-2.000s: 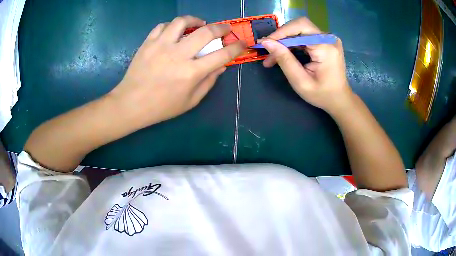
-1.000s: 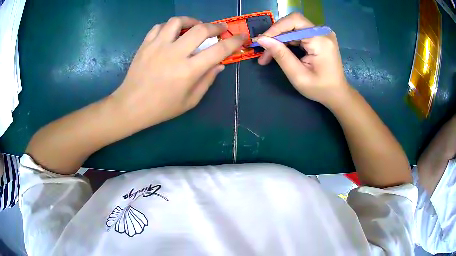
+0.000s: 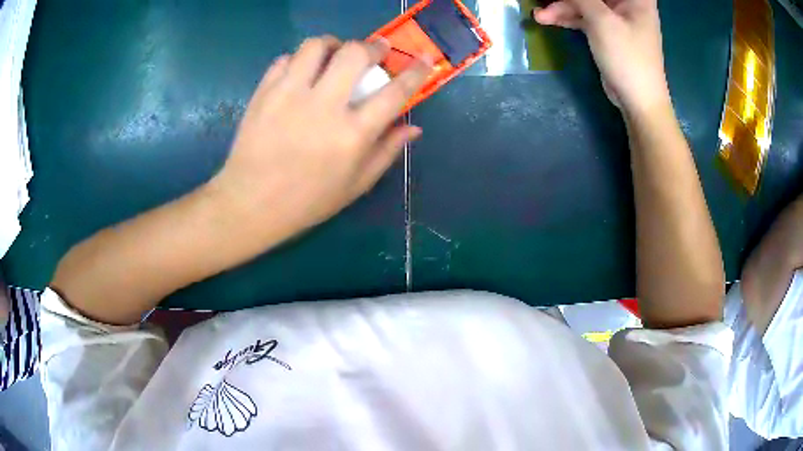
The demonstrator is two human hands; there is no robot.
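The orange phone housing [image 3: 425,85] lies tilted on the dark green mat at the top centre, its right end pointing up. A dark panel [image 3: 452,33] fills its right end. A white block [image 3: 371,84] shows between the fingers at its left end. My left hand [image 3: 321,123] holds the housing's left part, which it partly hides. My right hand [image 3: 621,40] is off the housing, at the top edge beside the yellow-green film [image 3: 547,46], and is cut off by the frame. Its thumb and a finger are near the film. I cannot see the tweezers.
A bright clear strip [image 3: 503,40] lies between the housing and the film. A shiny amber tape strip [image 3: 748,92] lies at the right. White sheets [image 3: 12,123] are at the far left. A thin cord [image 3: 407,194] crosses the mat. Another person's arm [image 3: 777,255] is at the right edge.
My right hand has left the housing and moved right and up; the tweezers are out of sight. The housing has turned, its right end higher. My left hand stays on it.
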